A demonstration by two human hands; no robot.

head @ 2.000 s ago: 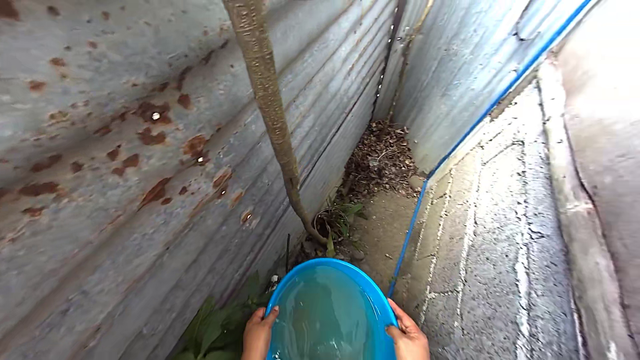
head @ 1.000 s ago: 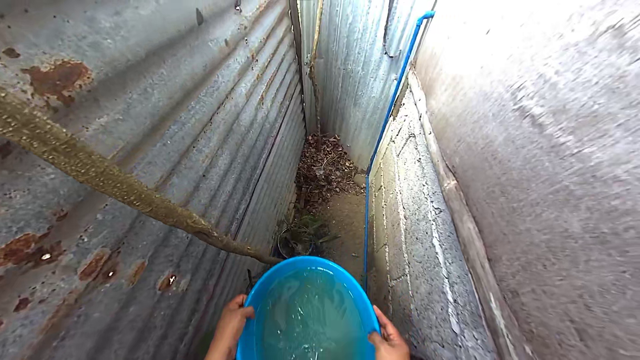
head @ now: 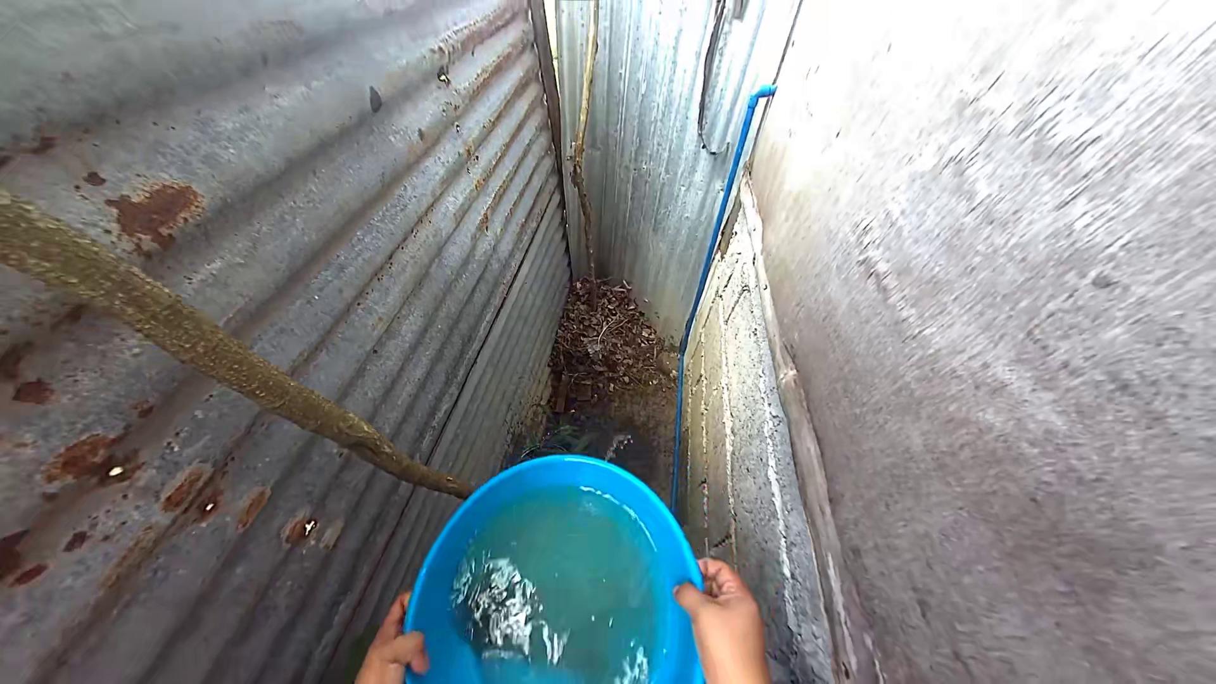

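A blue plastic basin (head: 673, 570) holding cloudy water (head: 589, 570) is at the bottom middle of the head view. My left hand (head: 392, 646) grips its left rim, and my right hand (head: 727, 622) grips the right rim with the thumb on top. The water surface is rippled with bright reflections. Just past the far rim, the ground looks dark and wet, with a small splash near some green leaves. The basin hides the ground below it.
A rusty corrugated metal wall (head: 285, 237) stands on the left, with a slanting tree trunk (head: 218, 351) before it. A concrete block wall (head: 750, 427) with a blue pipe (head: 708, 266) runs along the right. Dry leaves (head: 613, 337) lie at the far metal sheet (head: 646, 152).
The view has swung up to the far end of the passage. The water in the basin has become more rippled, and the ground beyond the rim now looks darker and wet.
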